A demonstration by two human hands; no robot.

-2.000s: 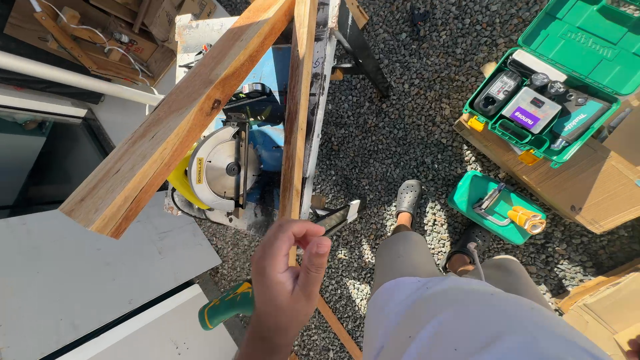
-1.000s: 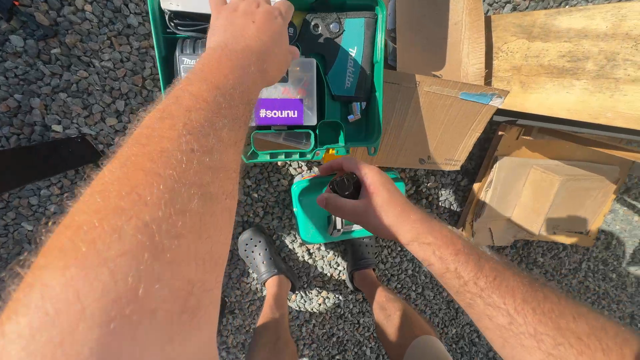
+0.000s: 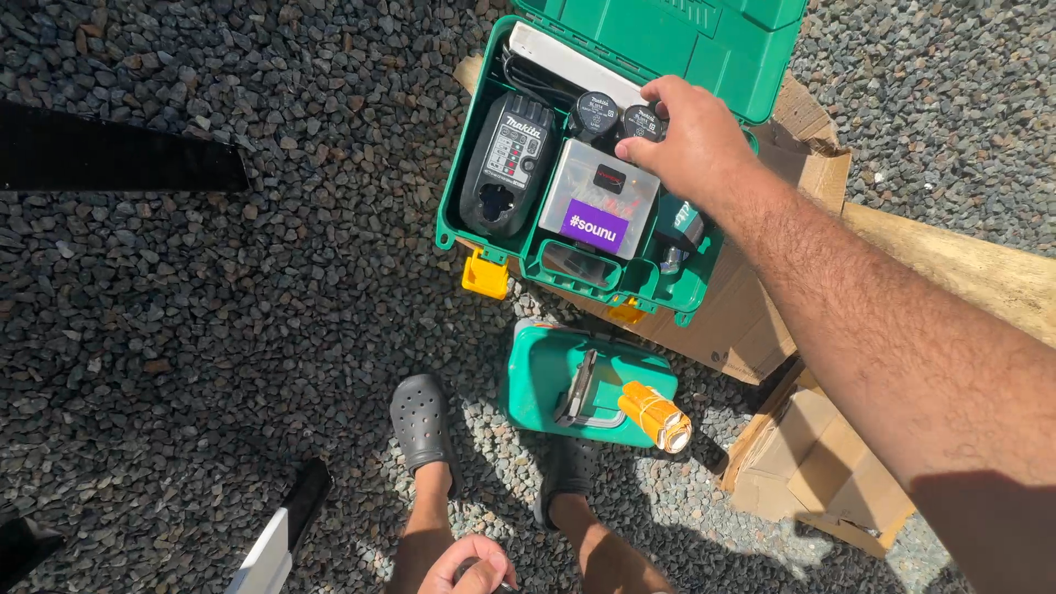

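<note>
My right hand (image 3: 693,140) reaches into the open green tool case (image 3: 452,202), its thumb and fingers around the top of a black Makita battery (image 3: 642,124). A second Makita battery (image 3: 596,113) stands just left of it. Below them lies a clear plastic case (image 3: 606,186) with a purple label. The black Makita charger (image 3: 510,161) fills the left compartment. A teal and black Makita tool (image 3: 681,221) is partly hidden by my right hand and wrist. At the bottom edge, my left hand (image 3: 472,569) pinches a small, partly hidden object with a metallic glint.
Beneath the case lie flattened cardboard (image 3: 734,330) and a wooden board (image 3: 949,256). A green box (image 3: 536,379) with a handle carries a roll of orange sandpaper (image 3: 652,412). A cardboard box (image 3: 825,470) sits lower right. Dark legs or bars (image 3: 124,153) extend over gravel at left.
My right hand has moved from above the green box to the battery in the case. My left hand has left the case and is now low, near my legs.
</note>
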